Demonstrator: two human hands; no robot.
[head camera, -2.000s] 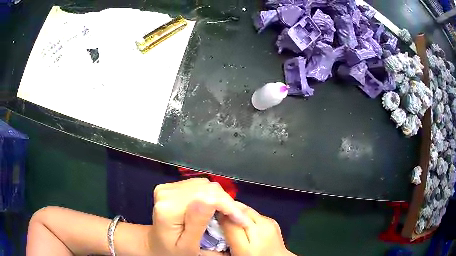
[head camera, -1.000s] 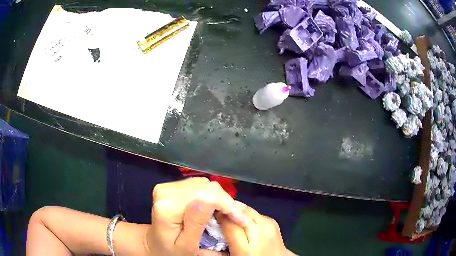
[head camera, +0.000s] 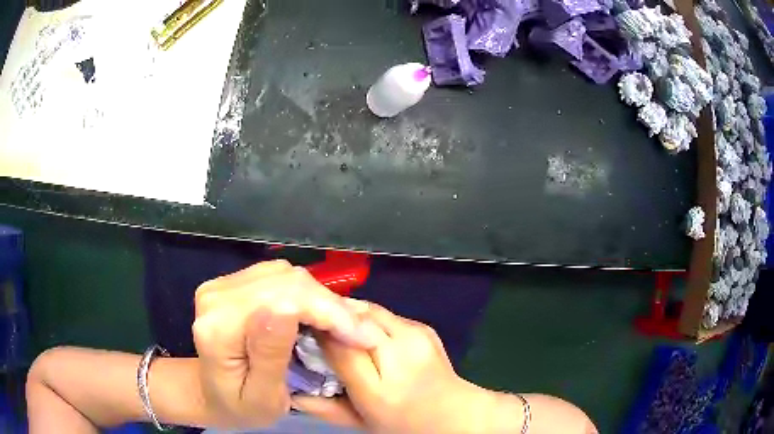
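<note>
My left hand (head camera: 255, 339) and my right hand (head camera: 395, 364) are bare and pressed together below the table edge, above the lap. Between them they hold a joined piece (head camera: 316, 366), with a grey-white part and some purple showing. My fingers cover most of it. A white glue bottle with a pink tip (head camera: 396, 91) lies on the black table (head camera: 475, 199). A heap of purple base parts (head camera: 496, 30) is at the top. Grey-white ruffled parts (head camera: 670, 72) lie right of it.
A cardboard tray (head camera: 703, 186) full of grey-white parts stands at the right. White paper (head camera: 127, 127) with a gold cutter (head camera: 188, 19) lies at the upper left. Red brackets (head camera: 344, 271) show below the table edge. Blue crates (head camera: 692, 390) are at lower right.
The view has shifted, so the table things sit higher and further left. Both hands keep their grip on the joined piece. More of my right forearm and its bracelet show.
</note>
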